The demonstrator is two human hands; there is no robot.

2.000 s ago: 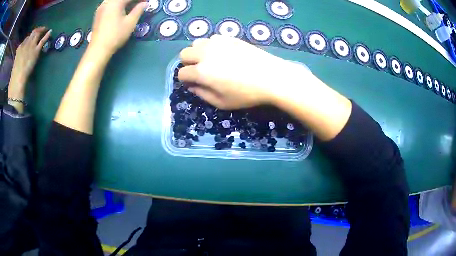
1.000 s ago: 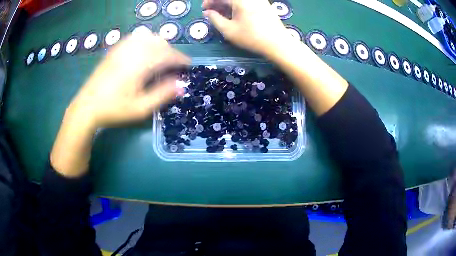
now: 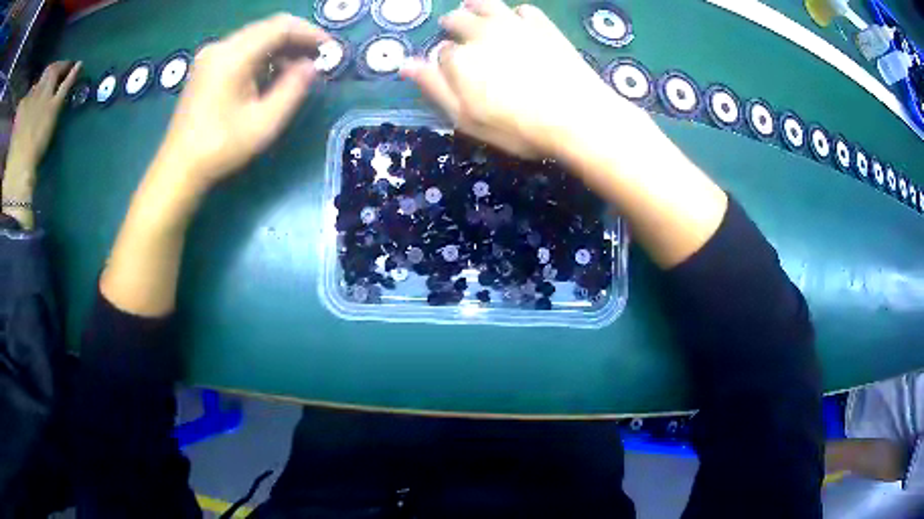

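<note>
A clear tub (image 3: pixel 350 304) of small black round parts (image 3: pixel 476 218) stands in front of me. A row of black-rimmed discs with white rings (image 3: pixel 385 56) runs beyond it. My left hand (image 3: pixel 243 96) is over the row, left of the tub's far corner, with fingers curled at a disc; its fingertips are blurred and I cannot tell if they hold a part. My right hand (image 3: pixel 507 81) is over the row at the tub's far edge, fingers bent down and partly covering a disc. Whether it holds a small part is hidden.
Spare discs (image 3: pixel 609 24) lie beyond the row. Another person's hand (image 3: pixel 39 127) is at the row's left end. A person's arm (image 3: pixel 869 458) shows at the lower right. A pale rail (image 3: pixel 800 46) runs along the far side, with small bottles (image 3: pixel 879 43) past it.
My left hand has moved from beside the tub up to the row. My right hand stays over the row, now lower and nearer the tub. The other person's hand is back in view at left.
</note>
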